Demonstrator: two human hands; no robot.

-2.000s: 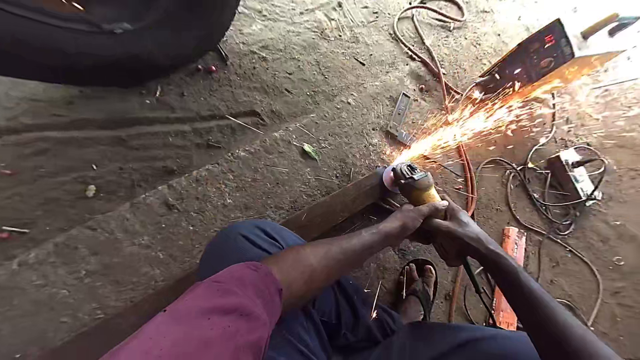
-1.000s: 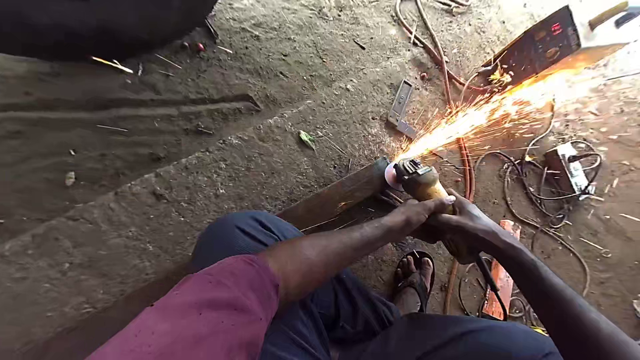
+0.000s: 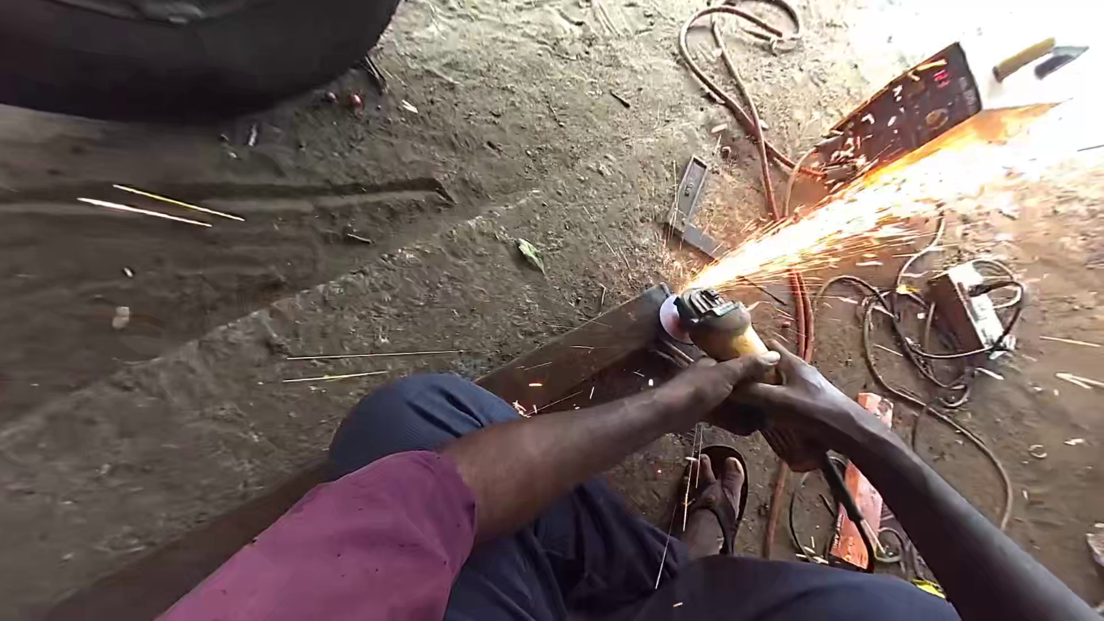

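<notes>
Both hands grip a yellow angle grinder with a dark gear head. My left hand closes round the body just behind the head, while my right hand wraps the rear part, from which a black cord runs down. The grinder's disc meets the end of a long metal bar that runs diagonally beneath my legs. Bright sparks stream from the contact to the upper right. The undersides of the hands and the fingers below the tool are partly hidden.
A tire stands upper left. A steel square lies beyond the disc. Reddish cables cross the dirt floor towards a welding machine in the sparks. A socket box with tangled wires and an orange metal piece lie at right.
The sparks continue in much the same direction, and both hands keep their hold on the grinder. No other thing has plainly moved.
</notes>
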